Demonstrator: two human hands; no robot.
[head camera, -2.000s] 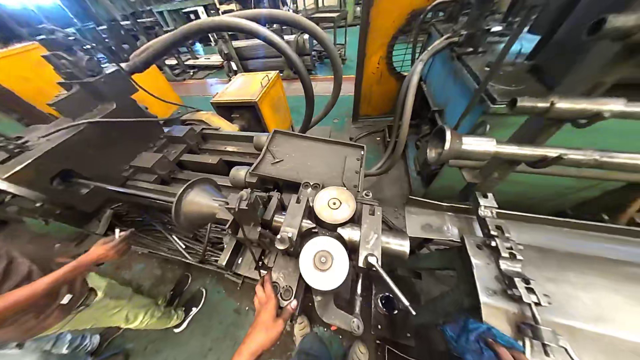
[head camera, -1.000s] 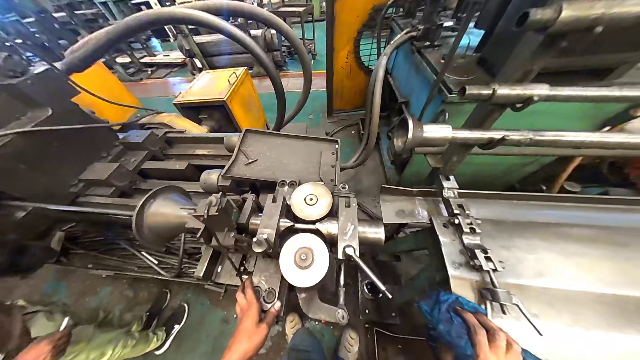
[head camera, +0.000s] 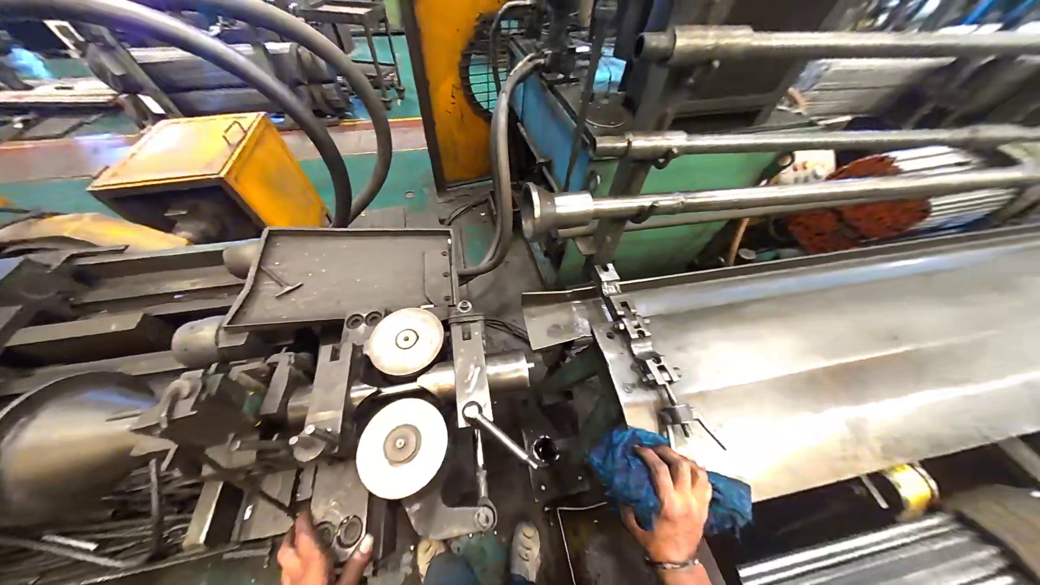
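My left hand (head camera: 313, 556) is low in the frame, beside a metal plate with two round holes; its fingertips meet the lower end of a thin dark rod (head camera: 264, 496), and whether it grips the rod I cannot tell. My right hand (head camera: 673, 504) presses on a crumpled blue cloth (head camera: 621, 475) at the near corner of a sheet-metal trough (head camera: 812, 366). Between the hands, two pale round discs (head camera: 402, 448) (head camera: 406, 341) flank a shiny metal shaft (head camera: 508, 374). A lever handle (head camera: 508, 439) slants down from the clamp bar at their right.
A metal tray (head camera: 349, 276) with a small T-shaped piece lies behind the discs. Long steel bars (head camera: 812, 191) run across the upper right. A large metal cone (head camera: 69, 455) is at left. A yellow box (head camera: 211, 171) and thick hoses stand behind.
My right hand has come further into view with the blue cloth. The view has shifted right, and the other person at the left is out of it.
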